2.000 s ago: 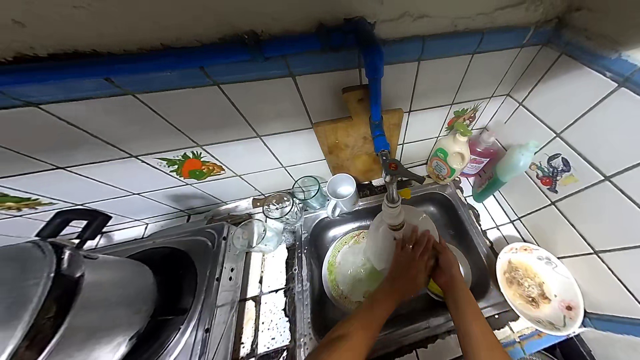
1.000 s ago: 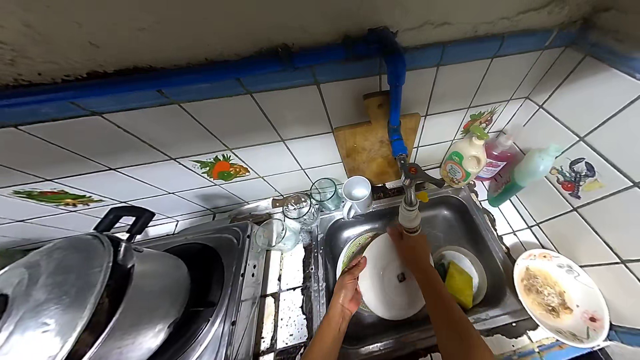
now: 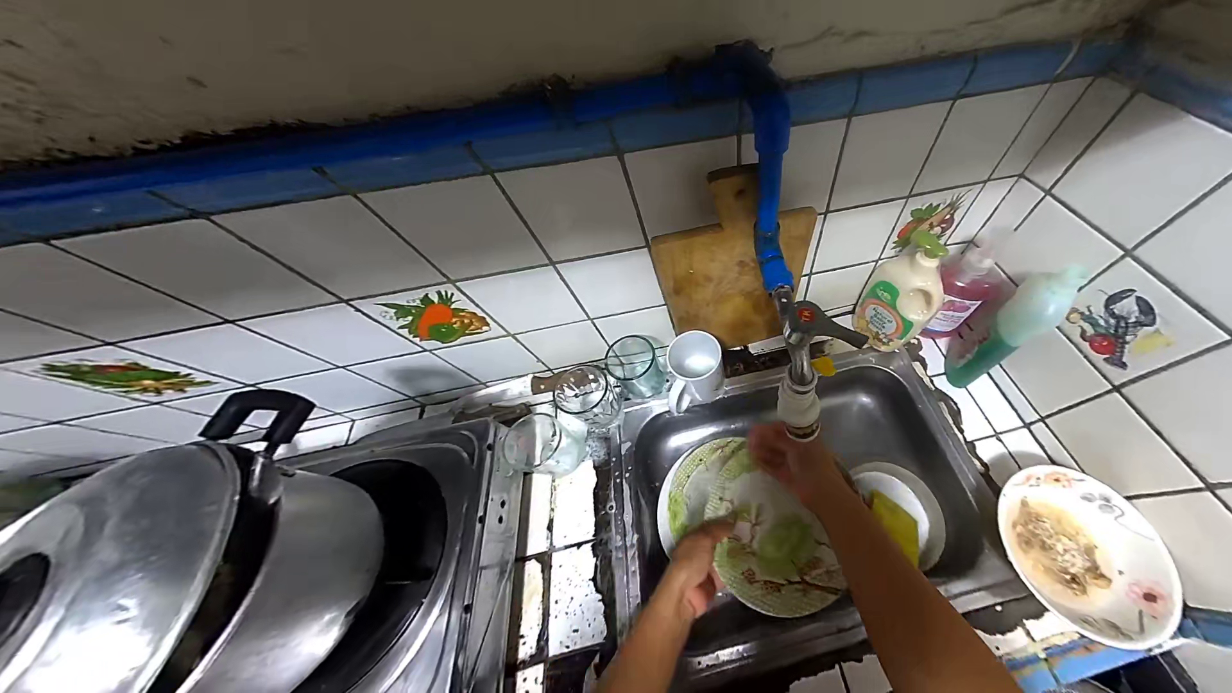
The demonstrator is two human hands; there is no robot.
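My left hand (image 3: 695, 573) grips the left edge of a plate with a green floral pattern (image 3: 784, 553), tilted over the stainless steel sink (image 3: 866, 395). Just below the faucet nozzle (image 3: 799, 406), my right hand (image 3: 791, 460) is at the plate's upper edge; its fingers are partly blurred, so its hold is unclear. Another green-rimmed plate (image 3: 677, 491) lies beneath, at the sink's left. Right of my right forearm, a yellow sponge (image 3: 895, 525) rests on a white dish (image 3: 929, 496).
Glass cups (image 3: 544, 445) and a white mug (image 3: 695, 366) line the sink's left rear. Soap bottles (image 3: 900, 298) stand behind right. A floral bowl with food residue (image 3: 1088, 558) sits at the right. A large metal pot (image 3: 327, 549) is on the stove, left.
The plain white side of a plate faced up a second ago; a green floral face shows now. My left hand has moved to this plate's left edge.
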